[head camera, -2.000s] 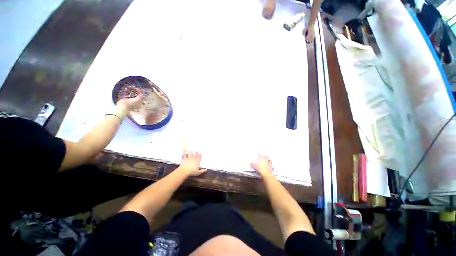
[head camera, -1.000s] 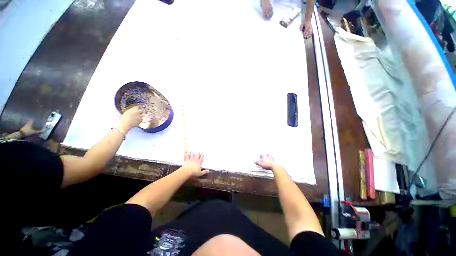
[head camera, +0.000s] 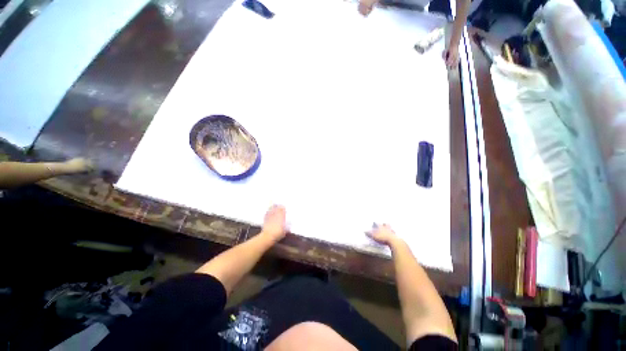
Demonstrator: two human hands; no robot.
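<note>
The white fabric spread (head camera: 329, 123) lies over the brown table. My left hand (head camera: 276, 221) rests on its near edge, left of the middle. My right hand (head camera: 381, 234) rests on the near edge further right, with a small dark bit at its fingertips that I cannot make out. The oval pin tin (head camera: 237, 156) stands open on the cloth, up and left of my left hand, with dark bits inside. No tape measure can be made out now.
Black weights lie at the right edge (head camera: 425, 164) and far left corner (head camera: 258, 8). A person's forearm and hand (head camera: 79, 165) are at the left table edge. Another person's hands (head camera: 451, 58) are at the far side by a small roll (head camera: 429, 41). The metal rail (head camera: 476, 158) runs along the right.
The neighbour's hand has left the pin tin, and the phone is no longer visible at the left. The view has shifted, so the cloth and tin appear further right. My hands stay at the near edge.
</note>
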